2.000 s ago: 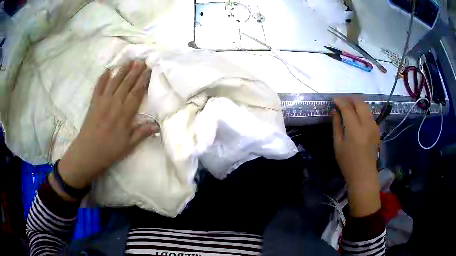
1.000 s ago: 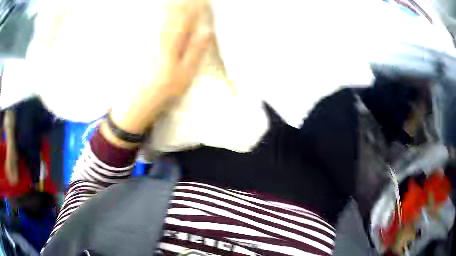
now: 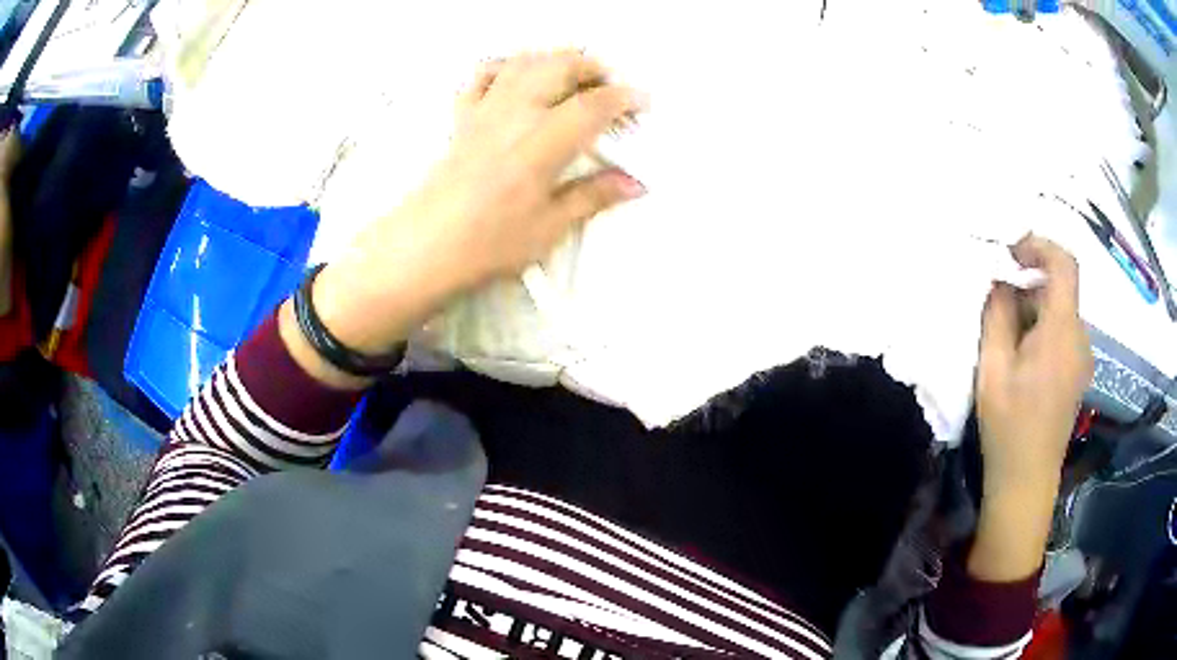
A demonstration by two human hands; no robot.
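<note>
A cream-white jacket piece [image 3: 774,232] is spread over the table and the near edge of my dark lap, strongly overexposed, so its seams hardly show. My left hand [image 3: 529,168] lies over its left part, palm down, thumb and fingers apart near a fold; whether the fingertips pinch cloth is unclear. My right hand [image 3: 1033,322] is at the jacket's right edge, with a bit of the white cloth pinched between thumb and fingers.
Snips with a blue and pink part [image 3: 1126,258] lie at the far right, beside a slim metal tool [image 3: 1136,219]. The ruler-marked table edge [image 3: 1129,384] shows at right. A blue plastic crate [image 3: 213,297] stands low at left. Part of another person [image 3: 7,219] shows at the left rim.
The view has shifted. My right hand, empty over the ruler edge two seconds ago and not seen one second ago, now pinches the jacket's right edge. The jacket is spread wider to the right.
</note>
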